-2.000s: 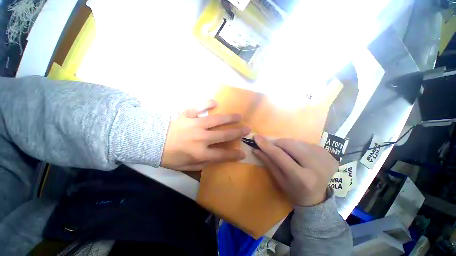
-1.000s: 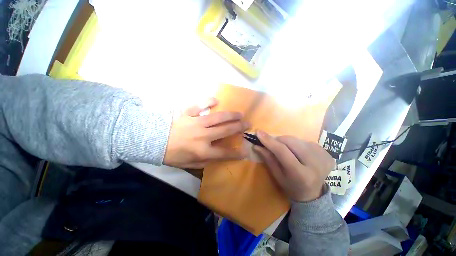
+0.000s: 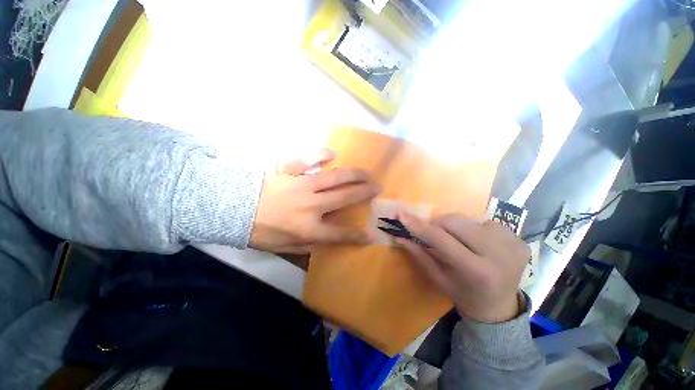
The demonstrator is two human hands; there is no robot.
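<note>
An orange fabric panel (image 3: 358, 297) lies over the front edge of the white template bed. A pale rectangle (image 3: 387, 208) shows on its middle. My left hand (image 3: 309, 209) lies flat on the panel, fingers spread, left of the rectangle, pressing it down. My right hand (image 3: 476, 263) holds small dark thread snips (image 3: 394, 227) between thumb and fingers, their two points parted over the rectangle. Part of the rectangle is hidden by my right fingers.
A yellow-edged clamp frame (image 3: 366, 65) with a window stands behind the panel under glaring light. Printed labels (image 3: 562, 231) and a thin cable lie at the right. Blue crates (image 3: 352, 362) are below the table edge. White thread waste (image 3: 32, 30) is far left.
My right hand has shifted slightly right and down with the snips, whose points now stand apart, and more of the pale rectangle shows. My left hand has barely moved.
</note>
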